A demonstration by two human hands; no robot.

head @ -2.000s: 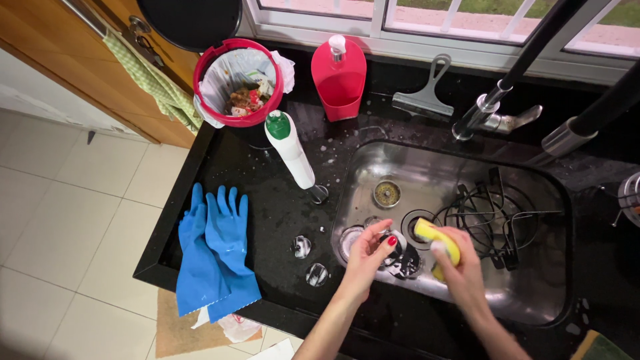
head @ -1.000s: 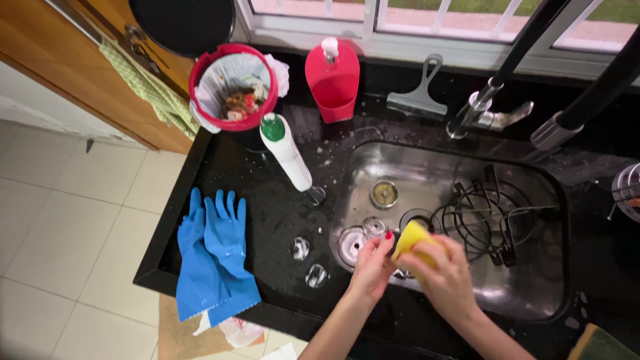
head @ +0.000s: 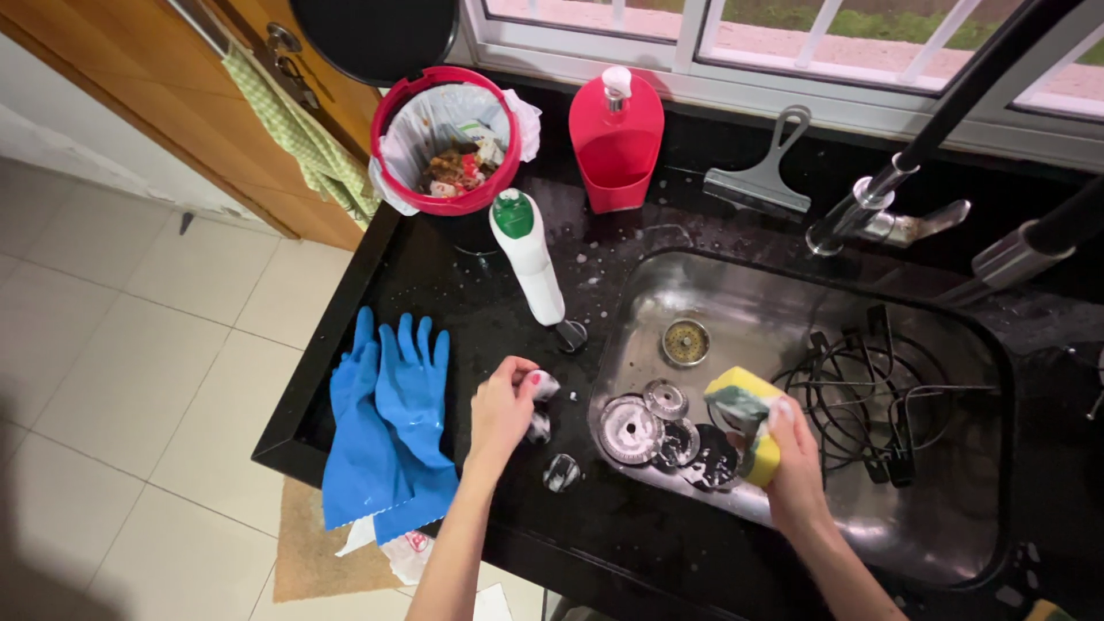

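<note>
My left hand (head: 503,412) is over the black counter left of the sink, its fingers around a small soapy knob-like piece (head: 543,385). Another soapy piece (head: 539,427) lies just below it, and a third (head: 562,473) to the lower right. My right hand (head: 792,457) grips a yellow and green sponge (head: 750,423) above the steel sink (head: 906,552). Foam-covered burner parts (head: 631,429) and dark burner caps (head: 714,457) rest at the sink's left side. Behind them sits a sink strainer (head: 686,342). Black wire stove grates (head: 901,397) fill the sink's right half.
Blue rubber gloves (head: 405,414) lie at the counter's left edge. A white brush handle with a green cap (head: 528,250), a red-rimmed waste bin (head: 444,138), a red soap dispenser (head: 616,147) and a grey squeegee (head: 768,168) stand or lie behind. The faucet (head: 862,207) rises behind the sink.
My left hand has moved left, from over the sink to the small pieces on the counter. My right hand still holds the sponge, now apart from the left hand.
</note>
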